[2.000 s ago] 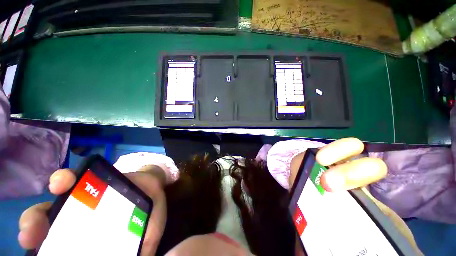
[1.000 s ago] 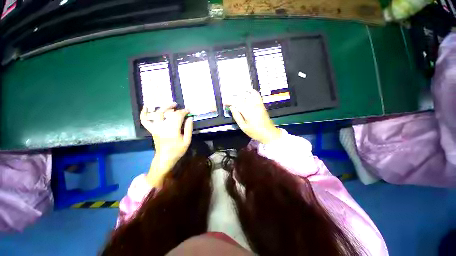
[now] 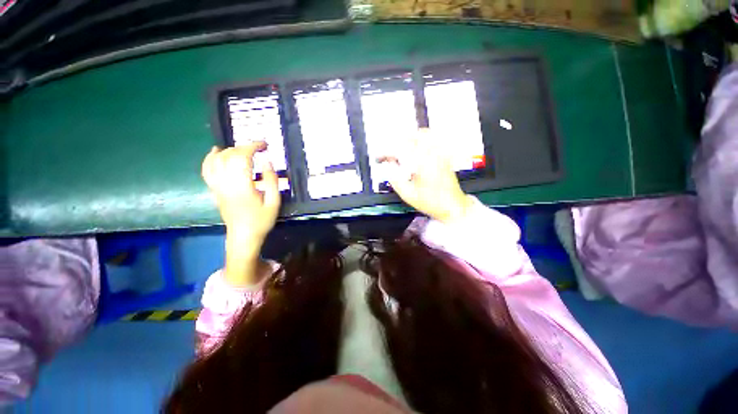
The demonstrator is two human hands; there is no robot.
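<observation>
A black phone tray (image 3: pixel 522 162) lies on the green bench. Four slots hold smartphones with lit white screens: the leftmost (image 3: pixel 255 121), the second (image 3: pixel 325 129), the third (image 3: pixel 388 113) and the fourth (image 3: pixel 453 105), which shows a red block low at its right corner. The rightmost slot holds only a small white scrap (image 3: pixel 506 124). My left hand (image 3: pixel 241 182) is over the lower part of the leftmost phone, fingers apart. My right hand (image 3: pixel 425 178) is over the lower parts of the third and fourth phones, fingers apart. Whether the fingertips touch the screens is unclear.
Black stacked trays (image 3: pixel 162 36) lie at the far left of the bench. A brown board (image 3: pixel 518 11) is at the far edge, with a pale green roll or bottle (image 3: pixel 676 18) beside it. Pink sleeves of neighbouring people show at left (image 3: pixel 48 283) and right (image 3: pixel 639 251).
The two phones held two seconds ago now lie in the second and third slots. Since one second ago, the fourth screen has changed to a white page with a red block. My right hand has shifted right.
</observation>
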